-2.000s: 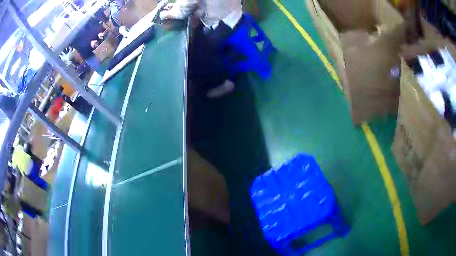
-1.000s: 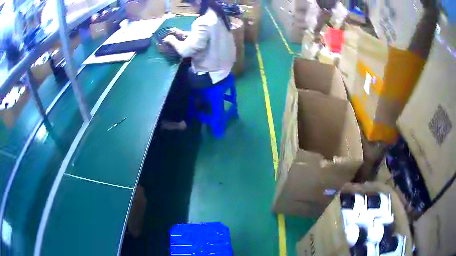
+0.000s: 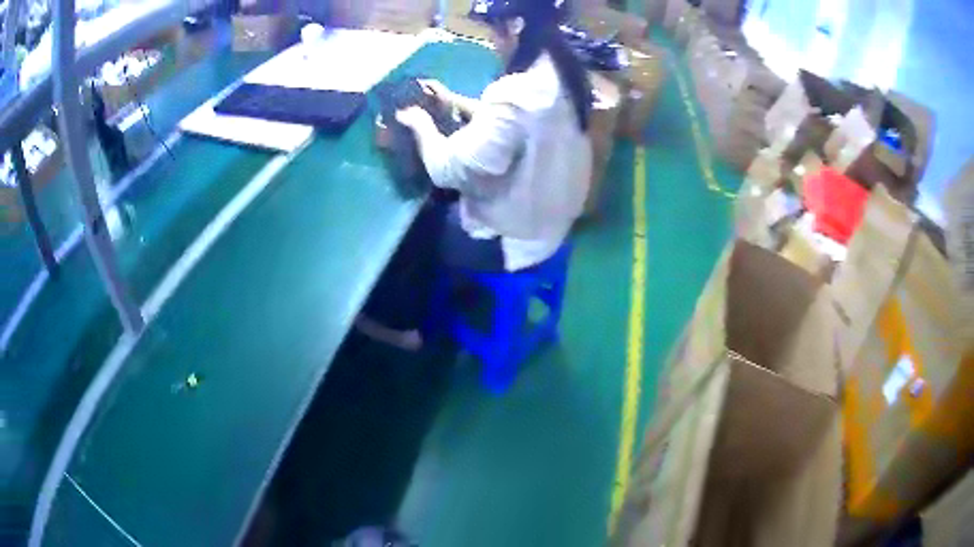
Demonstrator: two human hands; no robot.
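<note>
Neither of my hands is in view. Nearest in front of me, the long green workbench runs from the lower left up to the back. A tiny yellowish item lies on its near part; it is too small to name. On the right stands a tall open brown carton, its flaps up and its visible inside walls bare. A small blurred pale and dark shape is cut off by the bottom edge.
A person sits on a blue stool at the bench, hands on a dark item. A black tray lies beyond. A grey metal frame stands left. A yellow line runs along the floor. Orange-taped cartons and a red item are right.
The view has moved forward along the bench; the seated person and tall carton appear nearer. The near blue stool and the carton of white and black parts have left the view.
</note>
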